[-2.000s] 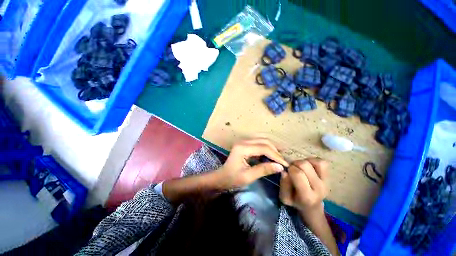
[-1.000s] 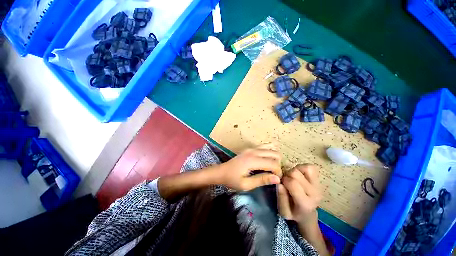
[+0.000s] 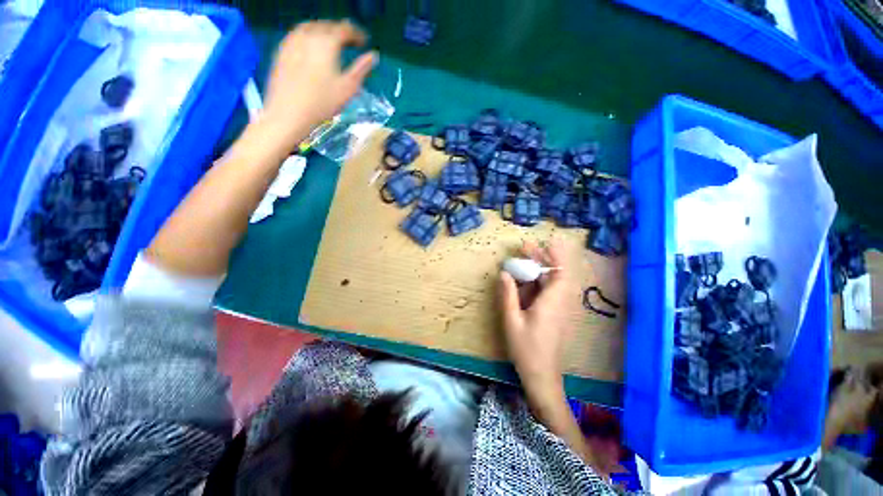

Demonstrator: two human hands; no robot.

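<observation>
My right hand (image 3: 531, 315) is closed around the white glue bottle (image 3: 523, 269) over the right half of the cardboard work board (image 3: 387, 291), the thin nozzle pointing right. My left hand (image 3: 363, 56) is stretched out to the upper left above the green tabletop, slightly blurred, thumb and fingers apart, with nothing visible in it. Plaid mini fabric bags (image 3: 460, 177) with dark loop handles lie heaped along the board's far edge. A loose black loop handle (image 3: 600, 302) lies at the board's right.
Blue bins with white liners and plaid bags stand left (image 3: 179, 189) and right (image 3: 654, 387). Crumpled white cloth (image 3: 279, 189) and a clear plastic bag (image 3: 353, 140) lie under or beside my left forearm. A lone plaid bag (image 3: 418, 31) lies beyond. Another person's hand (image 3: 852, 402) shows lower right.
My hands were together at the board's near edge and have separated. My left hand has moved far up and left. My right hand has taken hold of the glue bottle. The view has shifted right.
</observation>
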